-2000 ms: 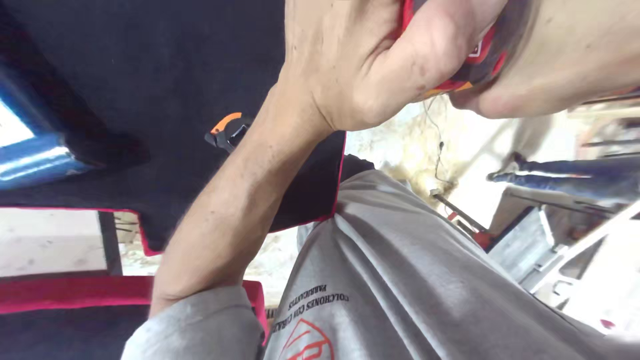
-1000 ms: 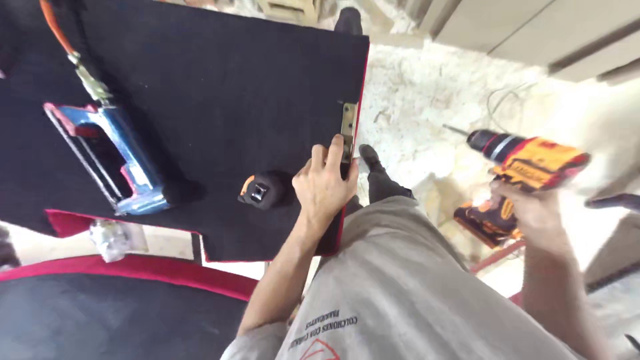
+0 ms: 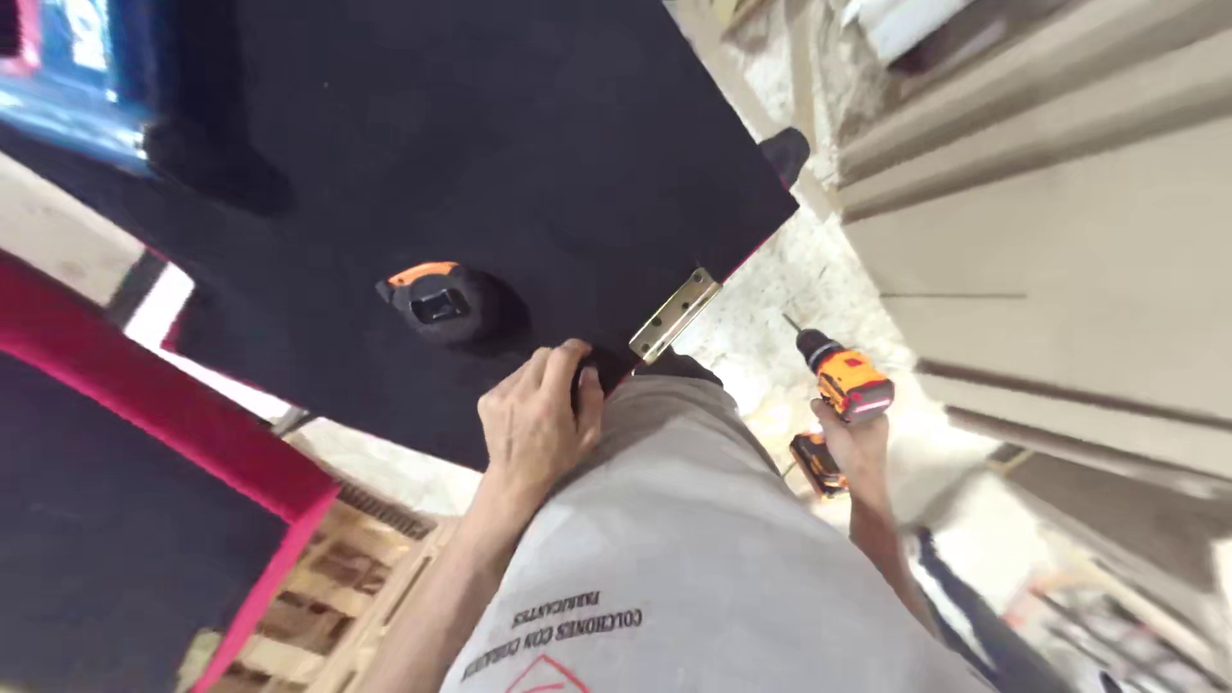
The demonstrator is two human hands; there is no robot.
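A black fabric-covered panel with red edging fills the upper middle. My left hand rests at its near edge, fingers curled around something dark that is mostly hidden. Just to the right of those fingers, a brass-coloured metal hinge lies along the panel's edge. A tape measure, black with an orange part, lies on the panel to the left of the hand. On the right, away from the panel, my right hand grips an orange and black cordless drill, whose bit points up and left.
A blue tool lies on the panel at the upper left, cut off by the frame. Another black panel with a red border is at the lower left, beside wooden pallet slats. Large beige boards stand at the right.
My left hand has moved off the hinge, along the edge and nearer my body. The drill remains in my right hand. The view has turned.
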